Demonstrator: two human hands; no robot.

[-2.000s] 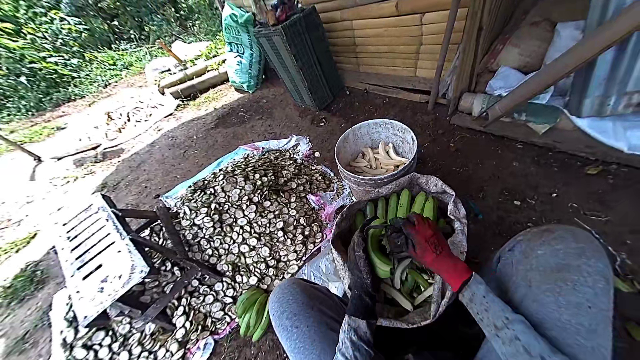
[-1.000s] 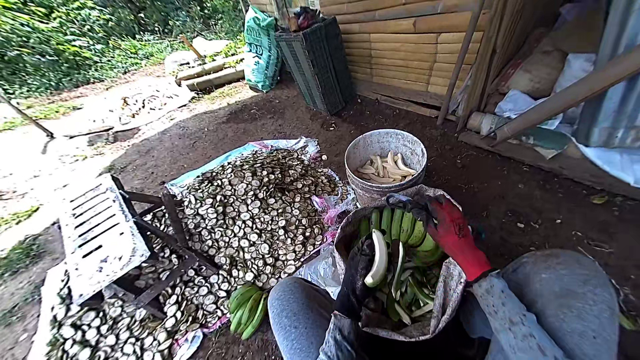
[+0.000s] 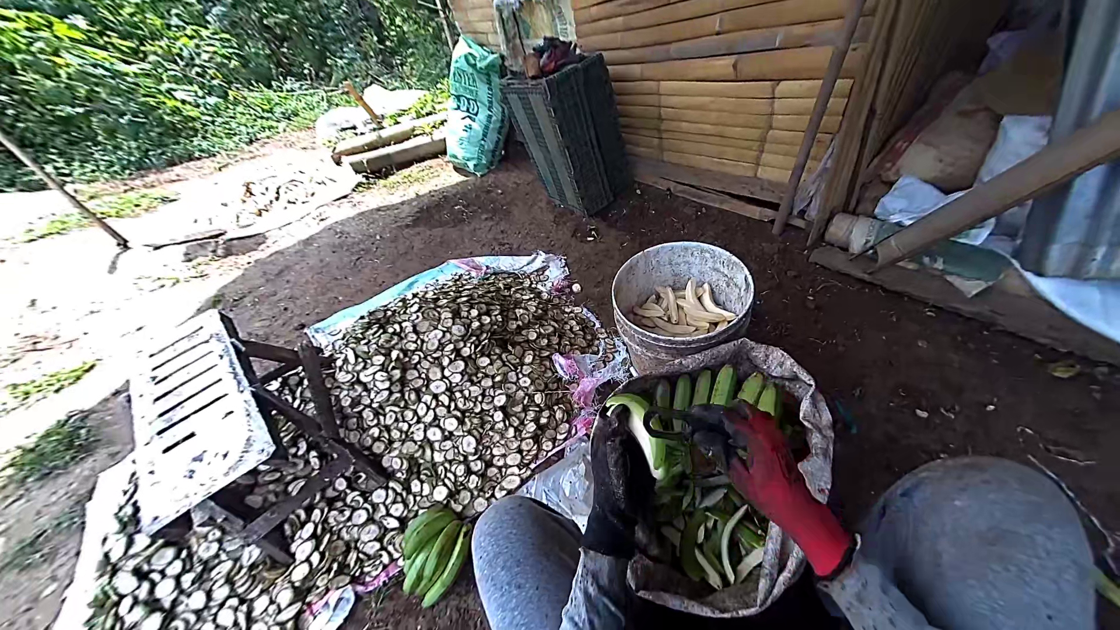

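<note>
Between my knees stands an open woven sack [image 3: 818,420] holding green bananas [image 3: 722,387] and strips of peel [image 3: 713,534]. My left hand [image 3: 617,481], in a dark glove, holds a partly peeled green banana [image 3: 646,433] upright at the sack's left side; part of its skin is off and pale flesh shows. My right hand [image 3: 770,464], in a red and black glove, grips a dark, thin tool with a loop-like end against that banana; its exact kind is unclear. A bucket [image 3: 682,341] with peeled bananas [image 3: 684,308] stands just behind the sack.
Sliced banana rounds [image 3: 455,385] are heaped on a sheet to the left. A slotted white board on a wooden stand [image 3: 197,402] rises among them. A green banana bunch [image 3: 435,553] lies by my left knee. Behind are a dark crate [image 3: 569,131], a green sack [image 3: 475,105] and a bamboo wall [image 3: 726,96].
A mostly peeled pale banana stood at my left hand one second ago; now a banana with much green skin is there. My right hand has moved down from the sack's back rim to it.
</note>
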